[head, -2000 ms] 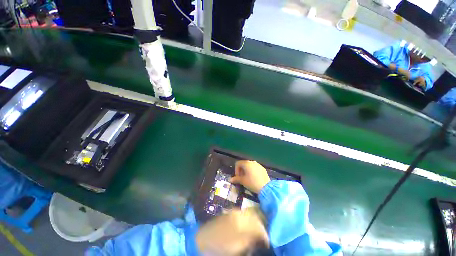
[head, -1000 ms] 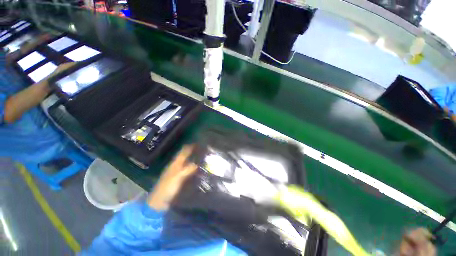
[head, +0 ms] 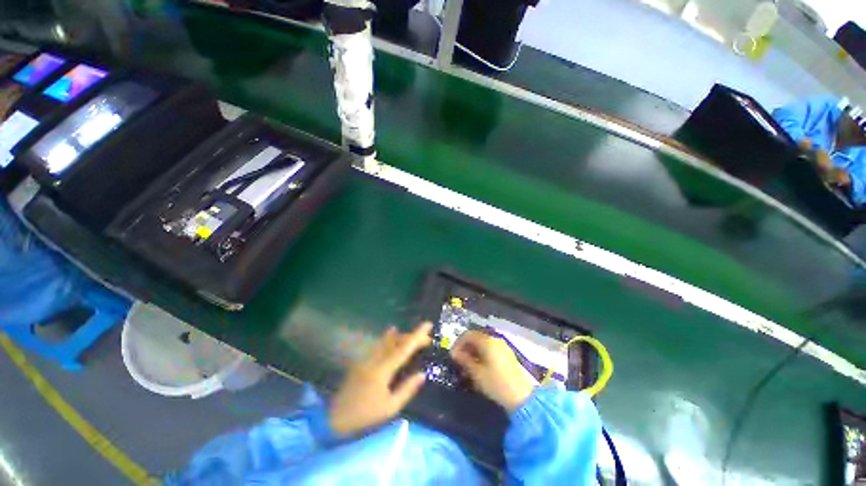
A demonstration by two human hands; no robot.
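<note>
An open tablet unit (head: 527, 339) lies in a black foam-lined tray (head: 494, 296) on the green bench in front of me. Its silver-white battery side is to the right and its circuit board (head: 446, 346) to the left. My right hand (head: 491, 367) is over the board, fingers bent down onto it; its fingertips are partly hidden. A yellow strip (head: 604, 365) loops out beside my right wrist over the tray's right end. My left hand (head: 380, 380) is at the tray's left edge, thumb and fingers apart, with nothing visible in it.
A second tray (head: 332, 180) with an open unit stands at the left, with more devices beyond. A white bin (head: 171, 356) is on the floor at lower left. A taped white post (head: 353, 90) stands behind. Another tray (head: 843, 418) is at the right edge. A person in blue works across at right.
Both hands have come together over the board end of the unit. The tray in front of me now lies still. The yellow strip, stretched out to the right before, is now a loop at my right wrist.
</note>
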